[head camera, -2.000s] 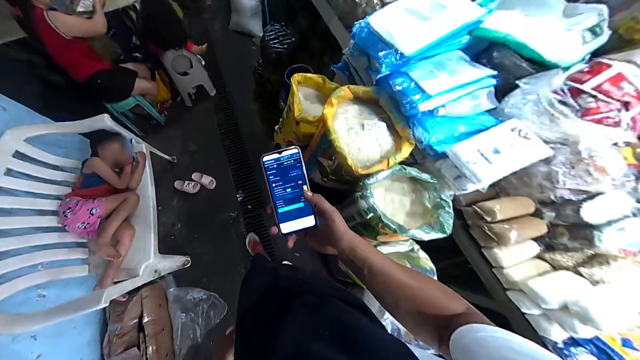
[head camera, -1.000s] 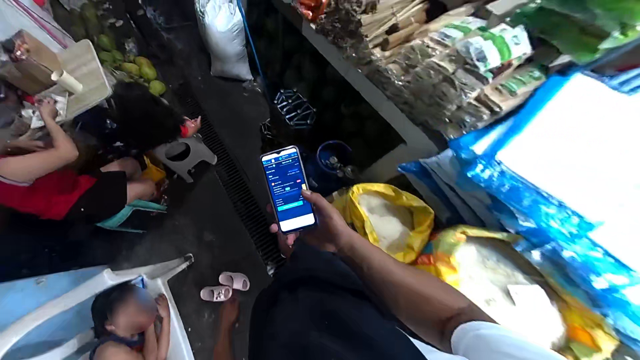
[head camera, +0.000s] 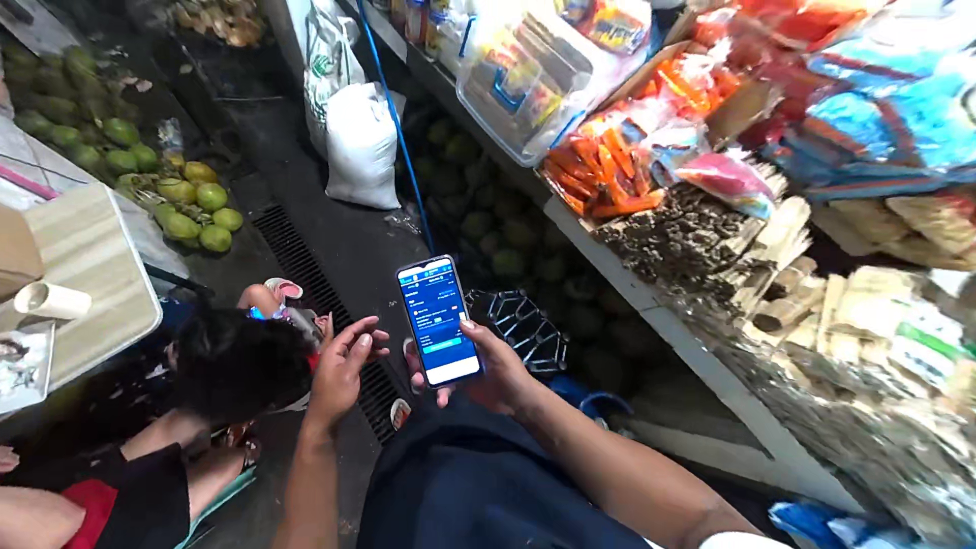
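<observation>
A smartphone (head camera: 438, 324) with a lit, mostly blue screen rests upright in my right hand (head camera: 496, 366). The thumb lies on the screen's right edge and the fingers wrap behind the phone. Just left of the phone is my left hand (head camera: 347, 366), raised with its fingers apart and slightly curled, holding nothing and not touching the phone. Below both hands are my dark-clothed legs (head camera: 465, 480).
Green coconuts (head camera: 183, 198) and white sacks (head camera: 362, 145) stand on the dark floor by a drain grate (head camera: 305, 259). A stall shelf (head camera: 671, 328) with packets runs along the right. People sit at lower left near a table (head camera: 114, 252).
My left hand has come into view left of the phone. The phone stays in my right hand. The view has swung away from the plastic bench toward the coconuts and the stall.
</observation>
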